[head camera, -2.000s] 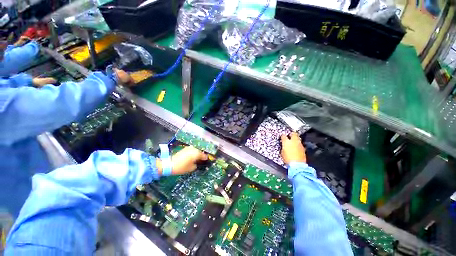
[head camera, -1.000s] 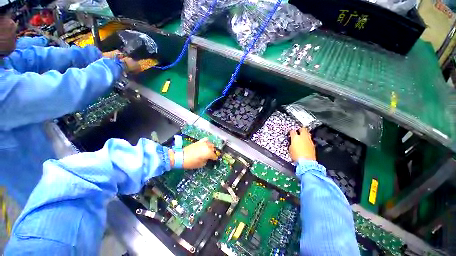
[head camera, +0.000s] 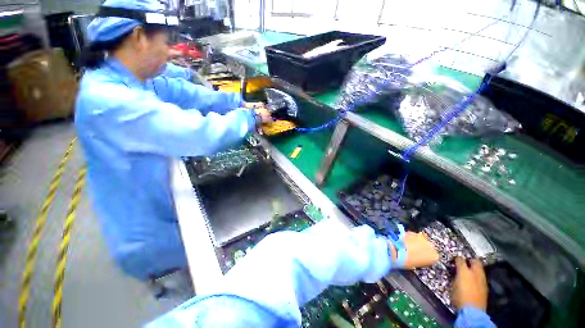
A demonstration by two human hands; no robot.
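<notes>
Small silver-white components [head camera: 437,280] fill the middle bin at the lower right. My left hand [head camera: 420,250], with a light blue wrist strap, is over the left side of this bin, its fingers bent. My right hand [head camera: 470,283] is at the bin's right side, fingertips at the components. Whether either hand holds a piece is too small and blurred to tell. Dark grey block components [head camera: 378,200] lie in the bin to the left. A green circuit board [head camera: 408,309] shows at the bottom edge; my left sleeve hides much of the boards.
A worker in a blue smock [head camera: 154,122] stands at the left, hands near yellow components [head camera: 277,127]. A blue coiled cord [head camera: 442,122] hangs across the shelf. Clear bags of parts [head camera: 430,109] and a black bin [head camera: 321,56] stand on the upper shelf. A metal rail [head camera: 301,179] borders the conveyor.
The view has swung left. My left hand has moved from over the circuit board to the bin of silver components, beside my right hand, which stays at that bin.
</notes>
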